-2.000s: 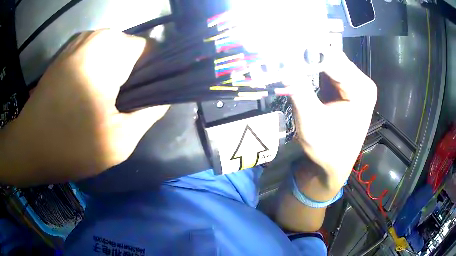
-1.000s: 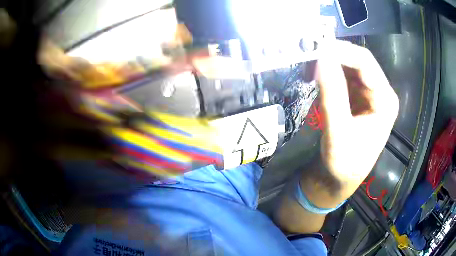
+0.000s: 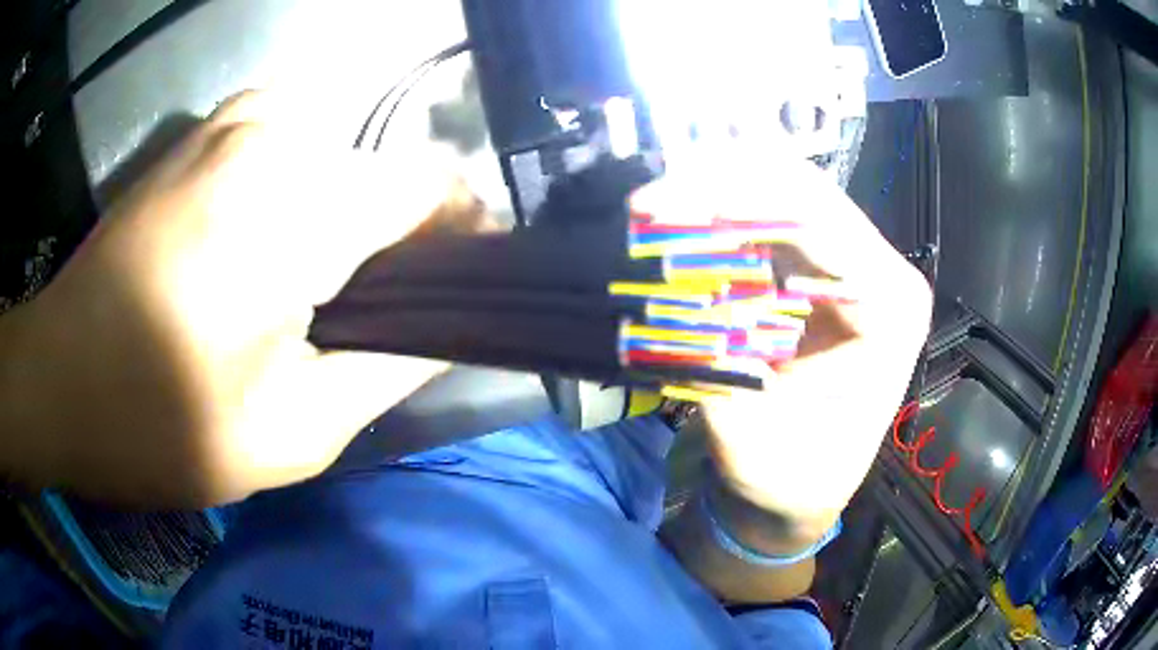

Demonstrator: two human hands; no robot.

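My left hand (image 3: 216, 318) is shut around a bundle of black cables (image 3: 508, 298), held flat and pointing right above the machine. Short red, blue, yellow and white cores (image 3: 705, 305) stick out beyond the black jackets. My right hand (image 3: 832, 305) is curled around the core ends from behind, its thumb below them and its fingers above. Glare washes out its fingers, and the exact contact is hard to see. A light blue band (image 3: 768, 552) is on my right wrist. The cables hide most of the arrow label; its yellow lower part (image 3: 644, 403) shows beneath them.
A black work head (image 3: 546, 64) and a glaring white plate with dark round knobs (image 3: 803, 121) stand behind the cables. Grey machine surface is at upper left. A blue-edged cable tray (image 3: 140, 559) is lower left. A dark-screened device (image 3: 904, 32) and a red coiled hose (image 3: 940, 470) are right.
The cable bundle swung down and left in a blur, and is now back across the middle, lower and further right than at first. My right hand has come round its coloured ends.
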